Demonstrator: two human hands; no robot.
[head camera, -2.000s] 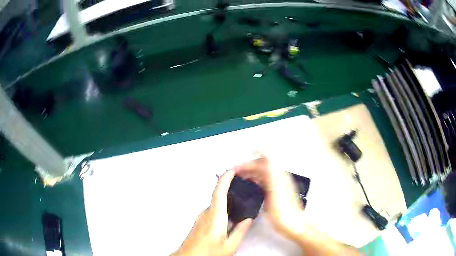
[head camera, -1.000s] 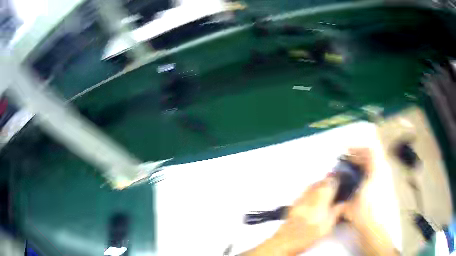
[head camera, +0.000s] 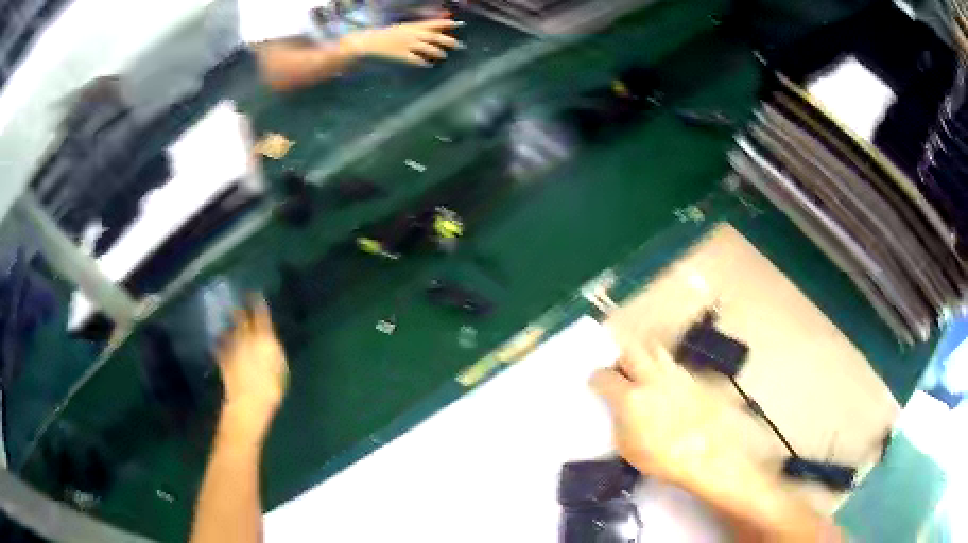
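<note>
My left hand (head camera: 251, 355) is stretched out over the green belt at the left, with its blurred fingertips by a pale shiny thing (head camera: 218, 308); whether it grips this is unclear. My right hand (head camera: 669, 414) is over the meeting edge of the white sheet (head camera: 446, 467) and the brown board (head camera: 828, 392), fingers slightly bent, with nothing seen in it. Two black shells (head camera: 592, 480) lie on the sheet just below my right hand. A black adapter (head camera: 713, 348) with a thin cord to a bundled end (head camera: 819, 472) lies on the brown board.
Blurred black parts, some with yellow blocks (head camera: 448, 227), lie scattered on the green belt (head camera: 552, 233). Another person's hand (head camera: 409, 42) reaches in at the top. A tall stack of trays or boards (head camera: 849, 212) stands at the right. A grey post (head camera: 85, 265) is at the left.
The view has swung. My hands were together around a black housing; they are now far apart, the left out over the belt. Another person's hand has come into view.
</note>
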